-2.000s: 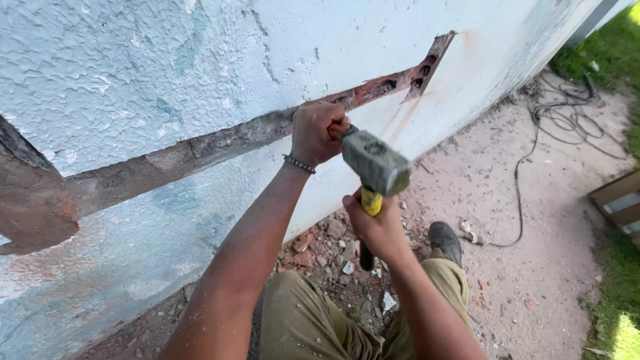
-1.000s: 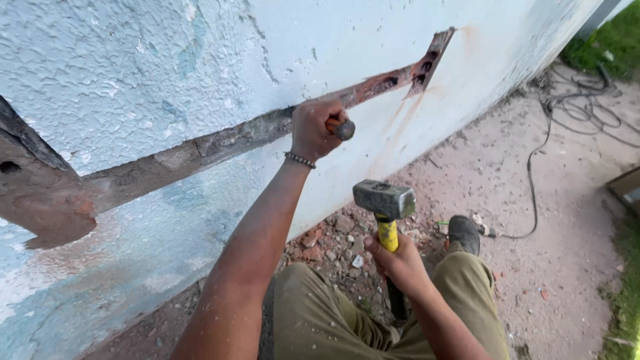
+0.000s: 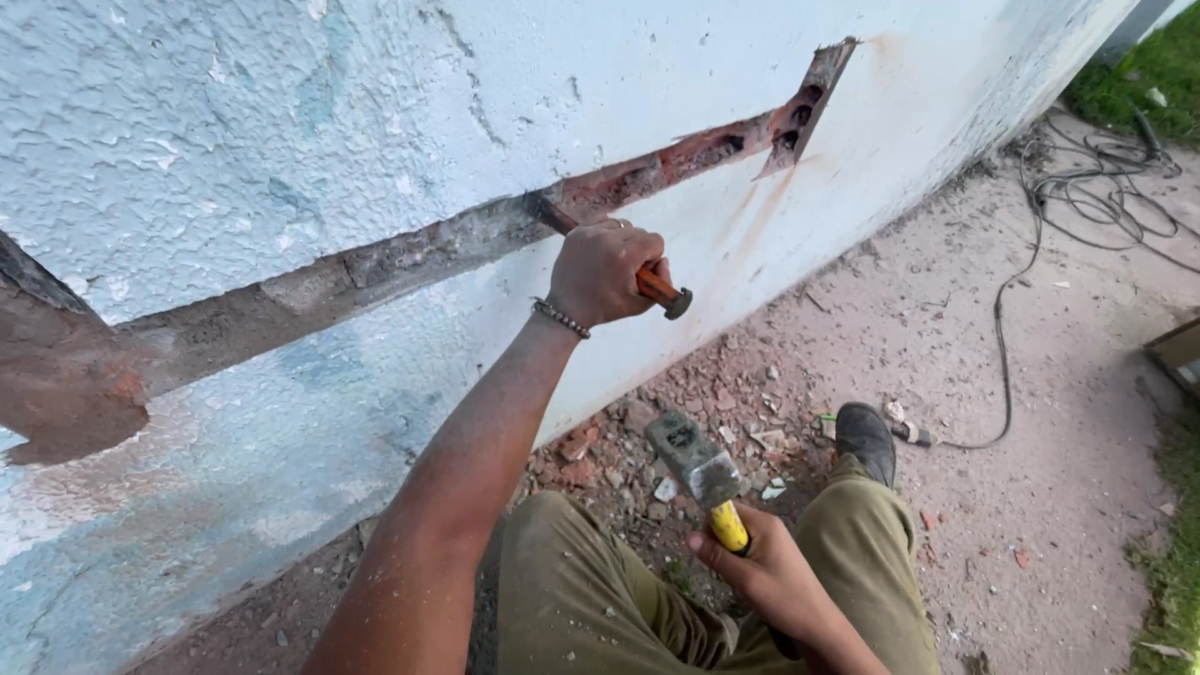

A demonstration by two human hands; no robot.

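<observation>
My left hand (image 3: pixel 607 272), with a beaded bracelet at the wrist, is closed around an orange cold chisel (image 3: pixel 662 289). The chisel's tip meets the upper edge of a long channel (image 3: pixel 422 267) cut in the light blue painted wall (image 3: pixel 394 122). Its struck end points toward me. Low over my lap, my right hand (image 3: pixel 759 558) grips a club hammer (image 3: pixel 698 459) by its yellow and dark handle, head up and away from the chisel. Hollow red brick shows in the channel's right part and in the short upright cut (image 3: pixel 808 108) at its end.
Brick and plaster rubble (image 3: pixel 647 441) lies along the wall's foot, by my dark boot (image 3: pixel 864 441). A cable (image 3: pixel 1008 356) with a connector runs over the dusty ground to a loose coil (image 3: pixel 1097 187). A box-like object (image 3: pixel 1179 347) stands at the right edge, near grass (image 3: pixel 1162 84).
The hammer was up by the chisel two seconds ago and has since dropped toward my lap. My left hand still holds the chisel, whose shaft toward the wall now shows.
</observation>
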